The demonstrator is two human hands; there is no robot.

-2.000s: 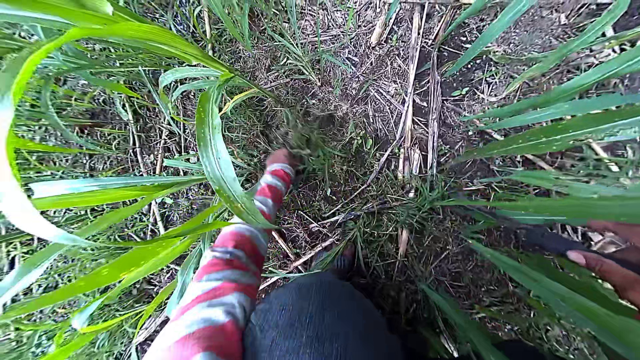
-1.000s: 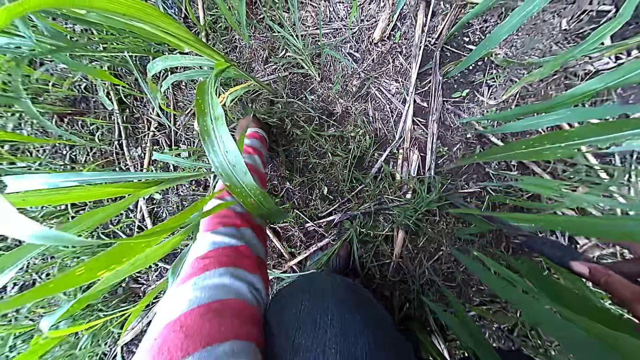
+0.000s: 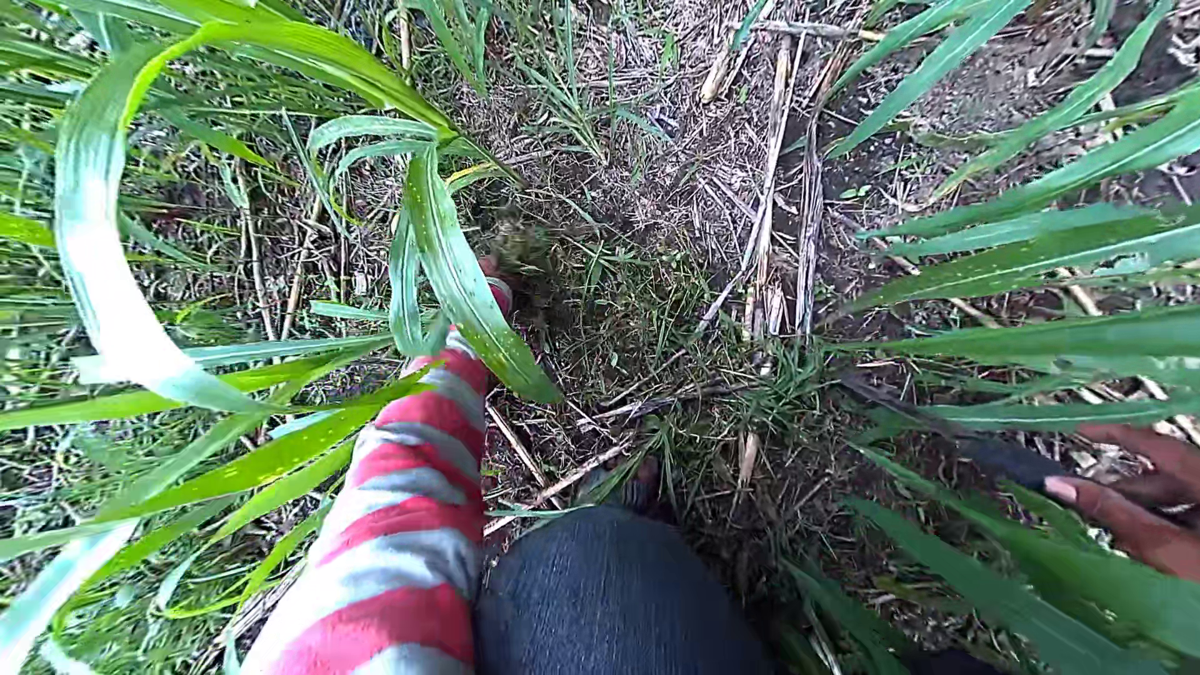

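My left hand (image 3: 495, 274), at the end of a red and grey striped sleeve, is low over the ground left of centre. Broad green leaves partly cover it. A blurred tuft of grass with soil (image 3: 523, 248) is against its fingers, and the grip itself is hard to see. At the right edge, my right hand (image 3: 1125, 487) has its fingers around the dark handle (image 3: 1012, 461) of a tool. The tool's dark blade (image 3: 900, 405) points left into the grass, partly hidden by long leaves.
Long-leaved, maize-like plants (image 3: 1050, 248) stand on the right, and more (image 3: 469, 272) on the left. Dry stalks (image 3: 773, 178) lie on the soil beyond the middle. Short grass (image 3: 647, 300) covers the ground in front of my knee (image 3: 609, 591), in dark trousers.
My left hand moved left and away between the two earlier frames, and is now back to the right beside a blurred grass tuft. My right hand remains at the tool handle.
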